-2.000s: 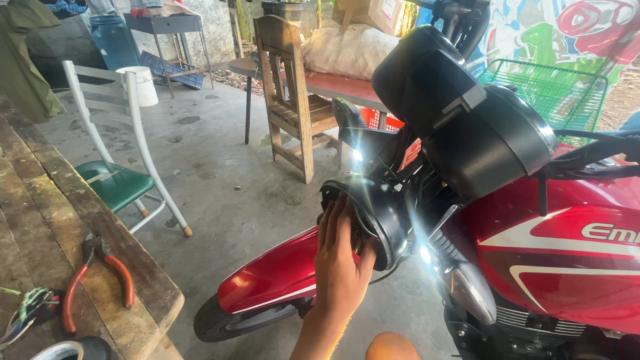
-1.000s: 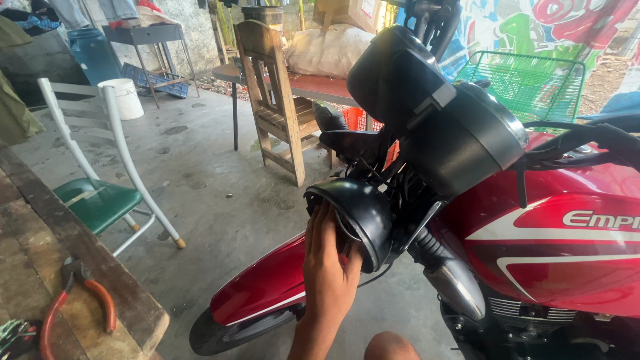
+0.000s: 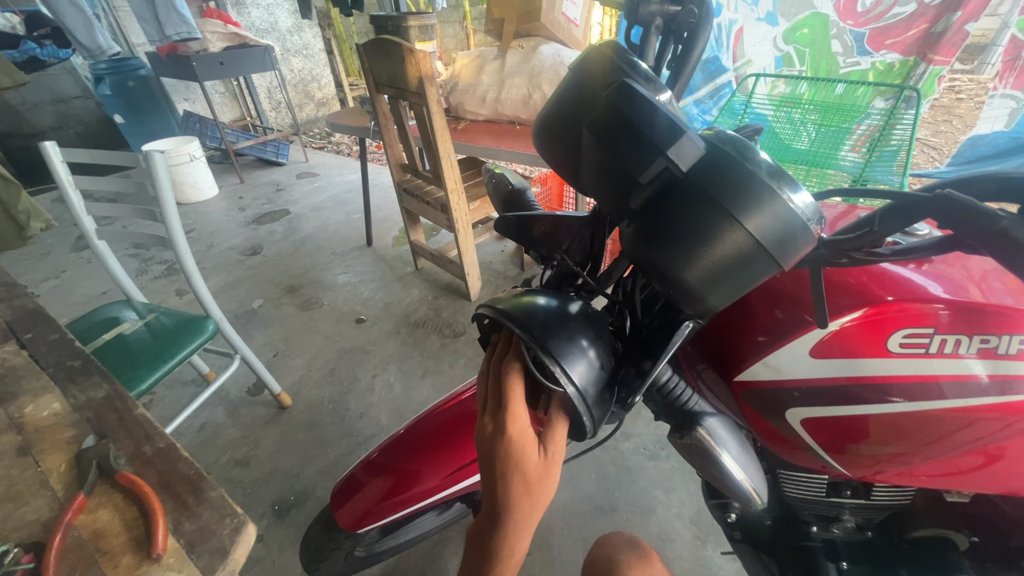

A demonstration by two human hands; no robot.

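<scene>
My left hand (image 3: 520,432) reaches up from the bottom centre and holds the front of the motorcycle's round black headlight housing (image 3: 572,344). Its fingers go in at the rim, with the thumb at the lower right side; the fingertips are hidden. Above the housing are two round black instrument pods (image 3: 712,224). A turn signal (image 3: 510,190) sticks out behind the headlight, and its near counterpart (image 3: 720,456) sits below the pods, both unlit. The red front fender (image 3: 408,464) is under the headlight, left of the fork. My right hand is out of view.
Red-handled pliers (image 3: 156,512) lie on the wooden table (image 3: 120,416) at lower left. Beyond it stands a metal chair with a green seat (image 3: 144,340). A wooden chair (image 3: 440,168) is behind the headlight. The red fuel tank (image 3: 880,320) fills the right, and a knee (image 3: 624,556) shows below.
Two seconds ago both turn signals shone brightly; one second ago and now they are dark. My left hand stays at the headlight housing.
</scene>
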